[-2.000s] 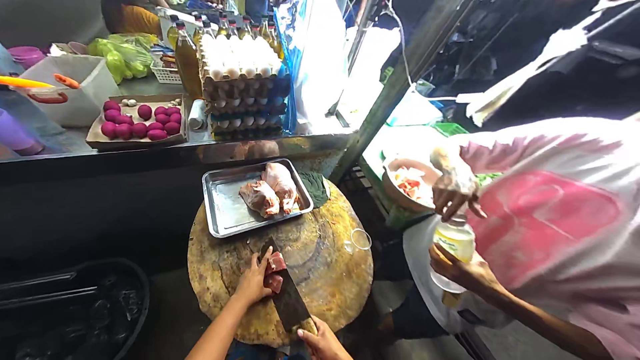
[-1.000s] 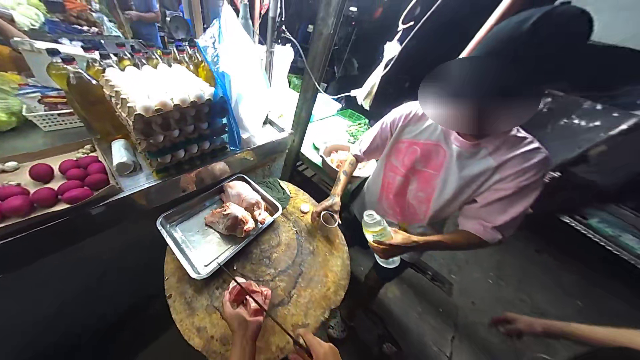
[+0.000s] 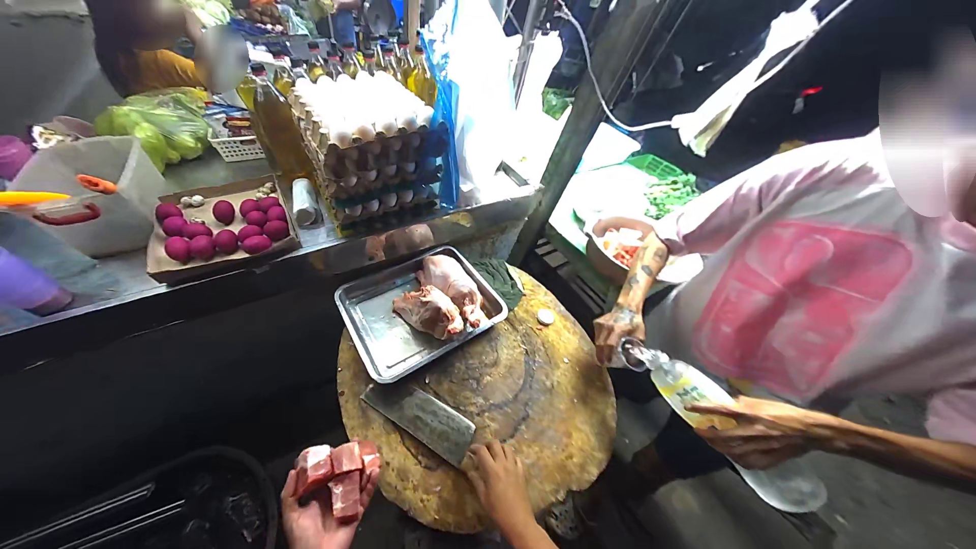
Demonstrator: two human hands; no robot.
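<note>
Several chunks of raw meat point(image 3: 341, 474) rest in my left hand point(image 3: 324, 507), palm up, left of the round wooden chopping block point(image 3: 488, 389). A cleaver point(image 3: 427, 421) lies flat on the block. My right hand point(image 3: 496, 476) is at the cleaver's lower right end, fingers down against the block; its handle is not plainly visible, and whether I grip it I cannot tell. Behind the cleaver, a metal tray point(image 3: 381, 354) holds raw poultry pieces point(image 3: 442, 297). A white bottle cap point(image 3: 545, 316) sits on the block near the tray.
At the right a person point(image 3: 808, 290) tips a clear bottle point(image 3: 724, 412) toward a small glass point(image 3: 633, 353). The counter behind holds stacked egg trays point(image 3: 366, 152), magenta eggs point(image 3: 226, 241) and oil bottles point(image 3: 278, 126). A black tub point(image 3: 221, 473) stands lower left.
My left hand has moved off the block, holding the meat. The cleaver, in my right hand before, now lies flat. The other person has tilted the bottle to the glass.
</note>
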